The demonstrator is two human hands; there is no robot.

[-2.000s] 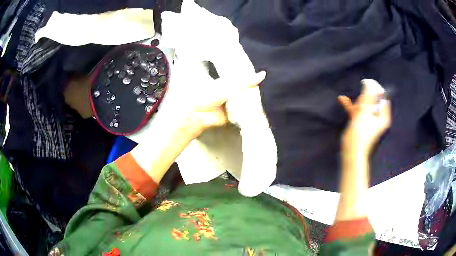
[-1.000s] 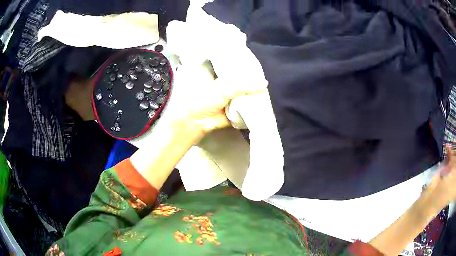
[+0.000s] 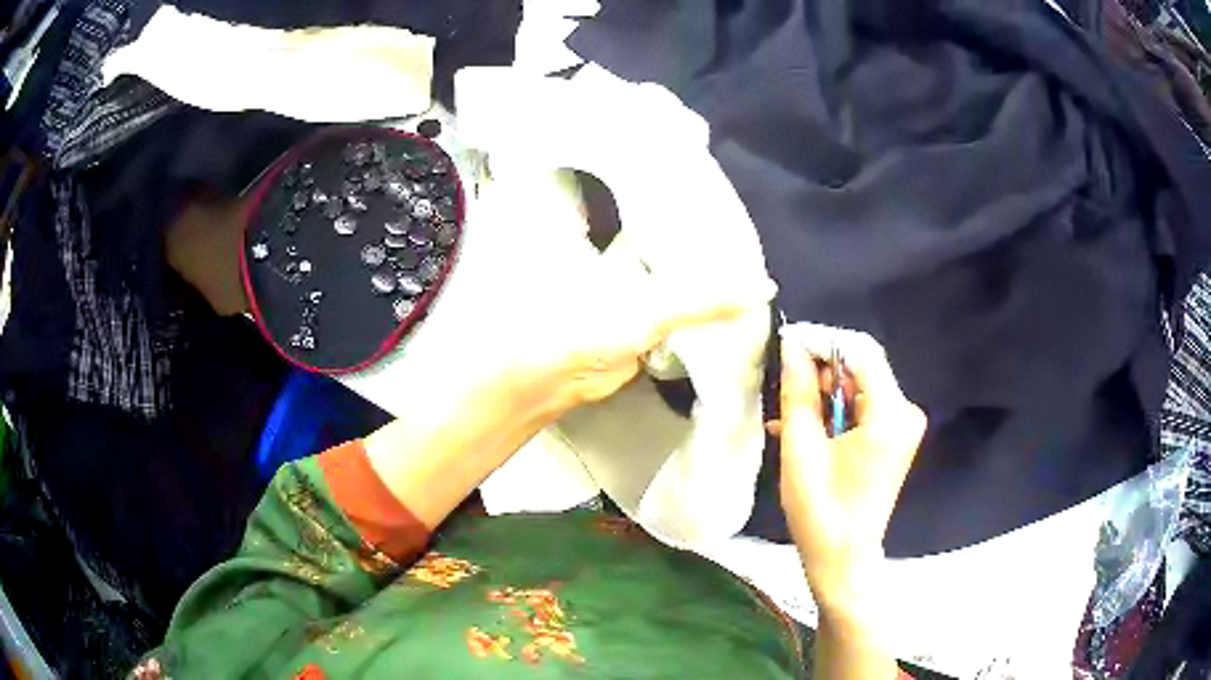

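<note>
The white cuff [image 3: 724, 173] is a looped band of cream-white cloth. My left hand [image 3: 598, 352] is shut on it, its fingers reaching to the cuff's right edge. My right hand [image 3: 850, 438] is just right of that edge, fingers bent, with small snips [image 3: 838, 395] with a blue part held in the palm. Its fingertips are close to the cloth edge. A needle or thread cannot be made out. The round button tray [image 3: 312, 312], black with a red rim, lies left of my left hand with several loose buttons [image 3: 385, 253] on it.
A dark garment [image 3: 983, 279] fills the centre and right. A white strip [image 3: 286, 73] lies above the tray. A white sheet [image 3: 983, 611] shows below the dark cloth. A clear plastic bag [image 3: 1139, 531] is at the right edge. Patterned cloth [image 3: 113, 306] is piled at the left.
My right hand has come back from the far right edge to beside the cuff. My left hand and the cuff have shifted slightly right. The dark garment's folds have changed.
</note>
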